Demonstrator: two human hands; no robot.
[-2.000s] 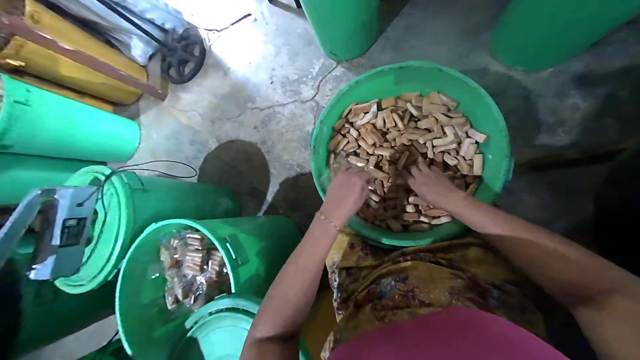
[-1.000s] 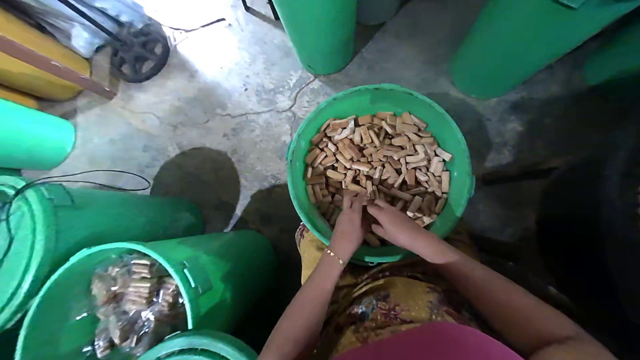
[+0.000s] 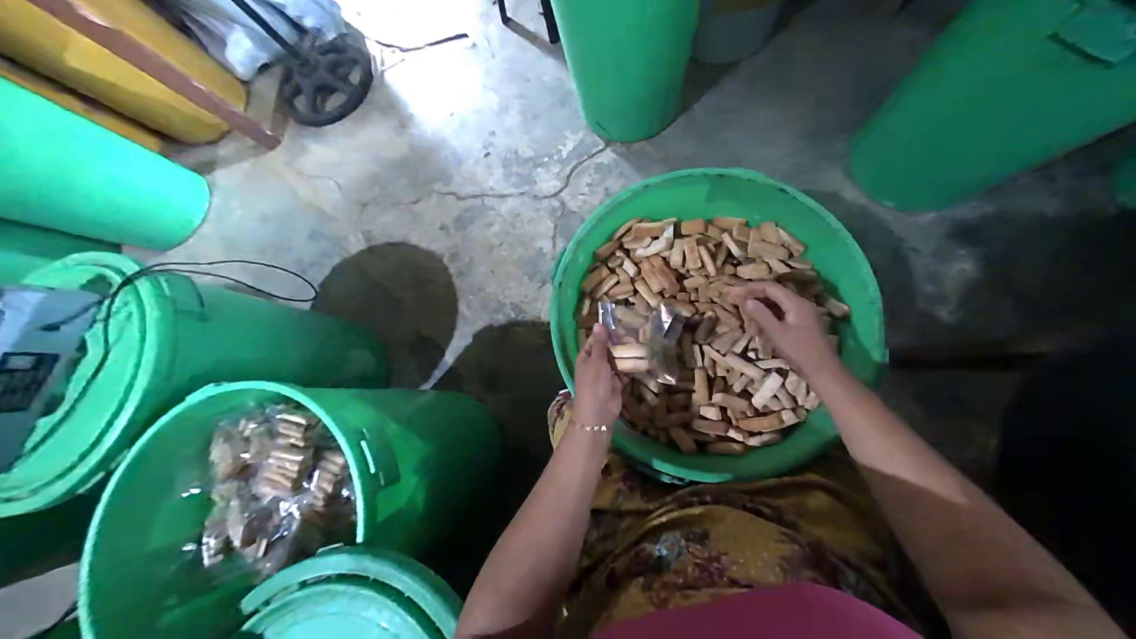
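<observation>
A round green plastic tub [image 3: 865,284] in front of me holds a heap of brown, finger-shaped baked pieces [image 3: 745,390], like rusks. Over the tub's left part, my left hand [image 3: 598,377] grips a clear plastic bag [image 3: 652,342] with a few pieces showing in it. My right hand [image 3: 785,324] hovers over or touches the heap right of the bag, thumb and fingers curled close together; whether a piece is between them cannot be told. A thin bracelet circles my left wrist.
At lower left, a green bin [image 3: 373,444] holds filled clear bags [image 3: 275,470], beside a green lid [image 3: 355,599]. A grey device [image 3: 35,364] with a cable rests on another bin. More green bins [image 3: 626,71] and a black wheel [image 3: 327,80] stand farther off on the concrete floor [image 3: 399,195].
Both hands were together in the pieces; now they are apart, the left holding a clear bag that was not visible before, the right farther up the heap.
</observation>
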